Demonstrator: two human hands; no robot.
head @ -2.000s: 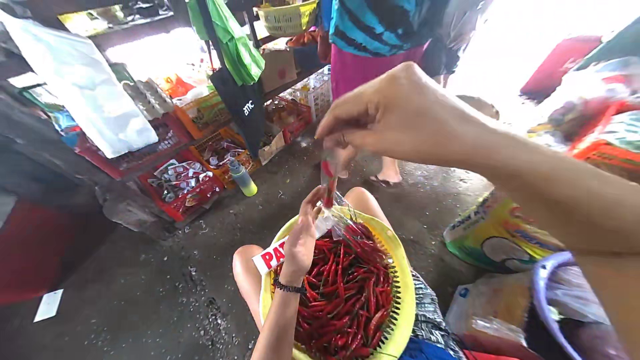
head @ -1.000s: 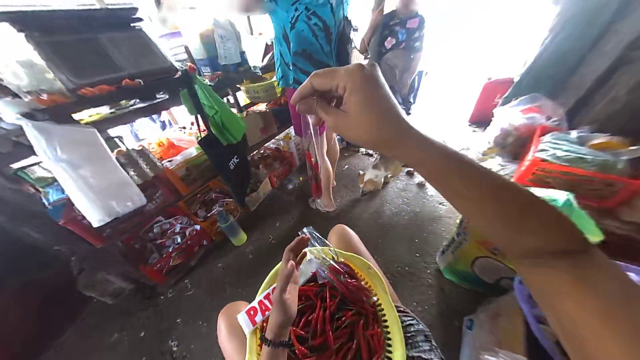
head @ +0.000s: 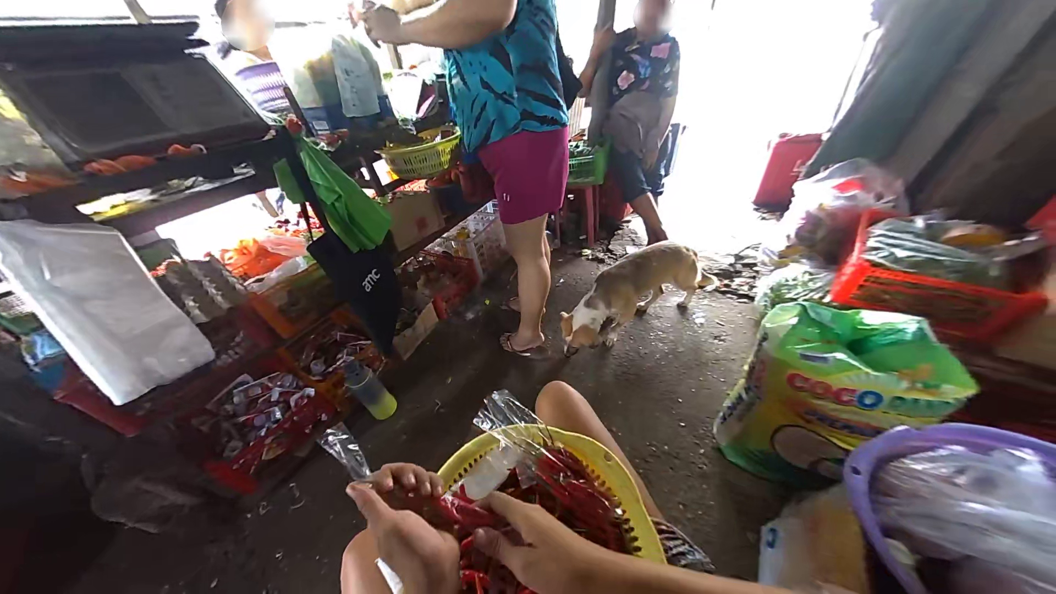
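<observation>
A yellow plastic basket (head: 642, 528) of red chili peppers (head: 577, 495) rests on my lap. Over its left side, my left hand (head: 408, 528) holds a clear plastic bag (head: 345, 450) with red chilies in it; the bag's top sticks up past my fingers. My right hand (head: 536, 536) touches the chili-filled part of that bag from the right, its thumb and fingers around the end. Another clear bag (head: 507, 417) lies across the basket's back rim and over the chilies.
A dog (head: 631, 285) sniffs the wet floor ahead, beside a standing person (head: 524, 165). Another person (head: 639, 99) stands farther back. Crates (head: 272, 421) and a bottle (head: 371, 392) are at left; a green sack (head: 833, 396), a purple basket (head: 862, 470) and a red crate (head: 932, 305) are at right.
My right hand has come down from high above the basket, where it held up a long clear bag with chilies, to beside my left hand. The dog has moved into fuller view.
</observation>
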